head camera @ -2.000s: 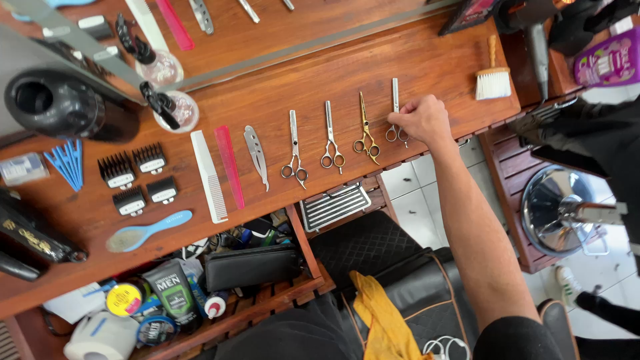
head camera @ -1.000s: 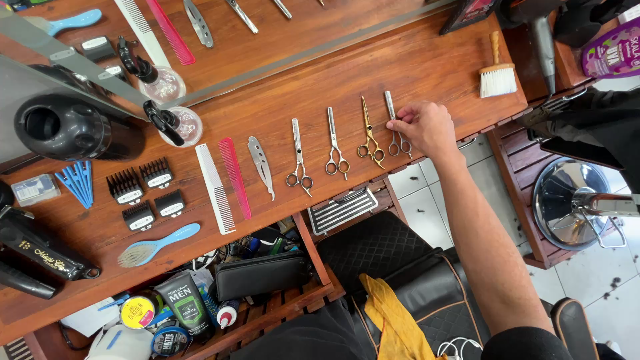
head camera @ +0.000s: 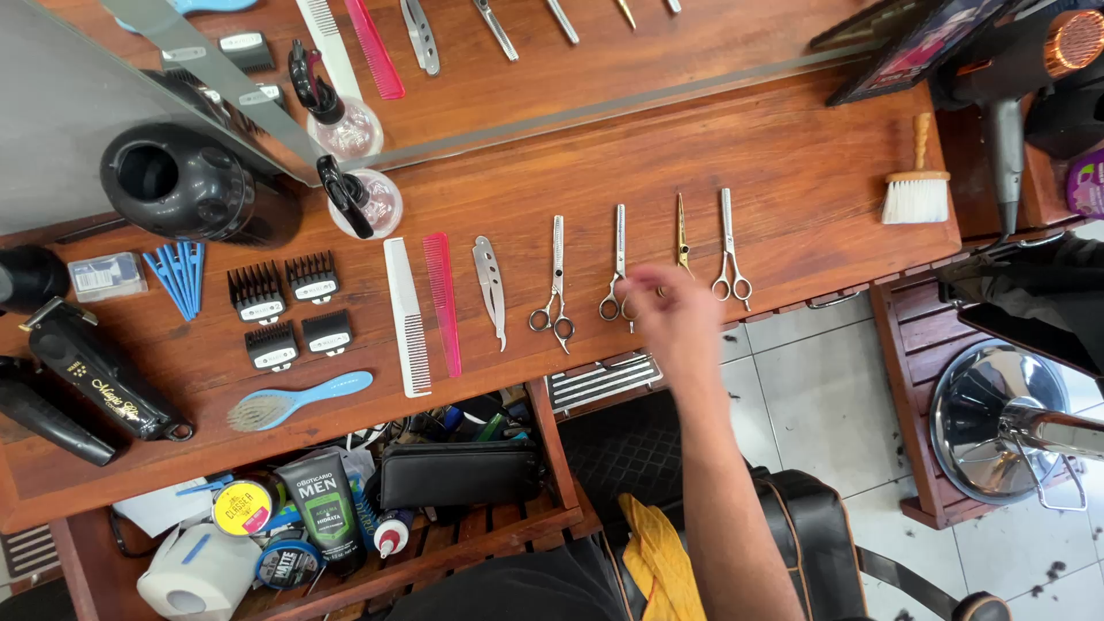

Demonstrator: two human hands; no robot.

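My right hand [head camera: 677,323] hovers over the front edge of the wooden counter, blurred, fingers loosely bent. It partly covers the gold scissors [head camera: 681,226] and is close to the handles of silver thinning scissors [head camera: 619,237]; no contact can be made out. To its right lie silver scissors [head camera: 728,241]; to its left another pair of thinning scissors [head camera: 558,267]. Further left are a straight razor [head camera: 490,285], a pink comb [head camera: 442,302], a white comb [head camera: 405,319] and a blue-handled brush [head camera: 302,398]. My left hand is out of view.
Clipper guards [head camera: 256,293], blue hair clips [head camera: 178,276], hair clippers [head camera: 103,375] and a spray bottle [head camera: 371,203] stand or lie at left. An open drawer [head camera: 565,444] holds toiletries below the counter. A neck duster [head camera: 916,194] lies right, near a hair dryer [head camera: 1005,129]. A mirror stands behind.
My right hand has moved left, away from the rightmost silver scissors, whose handles it touched or nearly touched before. Those scissors now lie uncovered.
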